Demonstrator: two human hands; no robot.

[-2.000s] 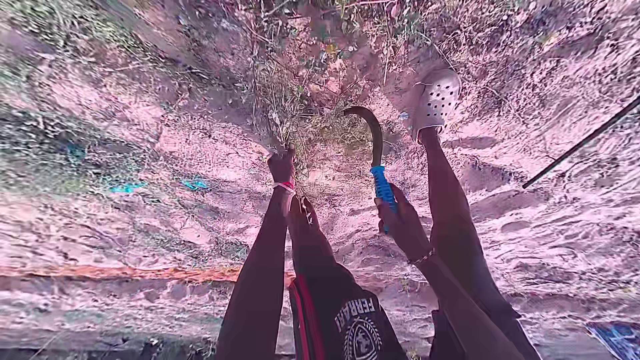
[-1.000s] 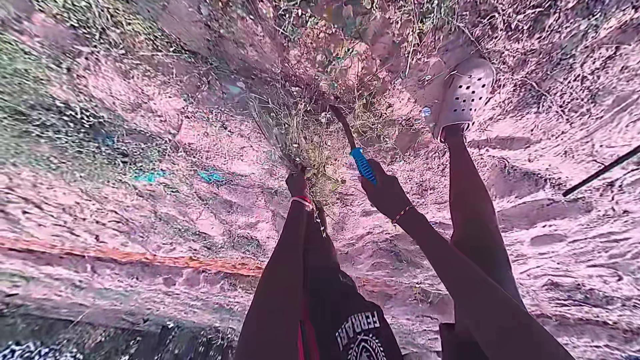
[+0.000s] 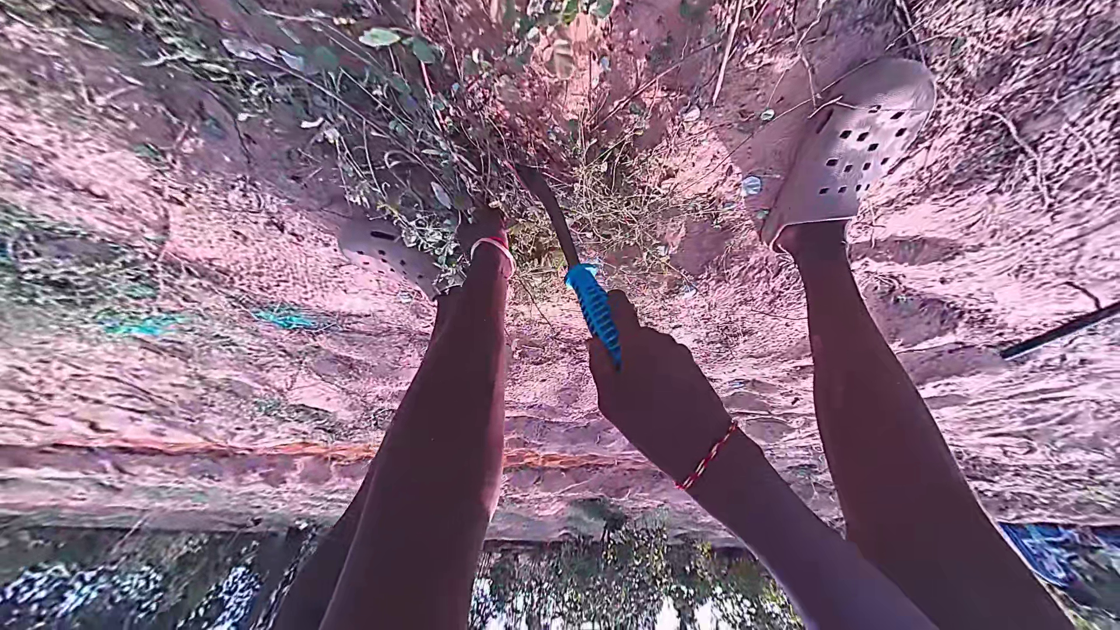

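Note:
My right hand (image 3: 656,385) grips the blue ribbed handle of a sickle (image 3: 595,306). Its dark blade (image 3: 553,210) points up and to the left, and the tip meets the base of some leafy weeds (image 3: 420,140). Just left of the blade, my left hand (image 3: 483,229) is at the weed stems, with its fingers closed among them; foliage partly covers it. A pale band circles the left wrist, and a red and yellow cord (image 3: 709,455) circles the right.
My feet stand apart in perforated clogs, the right clog (image 3: 866,140) in full view, the left clog (image 3: 389,254) partly behind weeds. Teal scraps (image 3: 284,317) lie on the sandy ground at left. A dark rod (image 3: 1063,331) lies at right. Dry twigs surround the right clog.
The sickle has moved from beside the weeds in the oldest frame to their stems, its blade now beside my left hand. The left clog has come into sight. The view has shifted.

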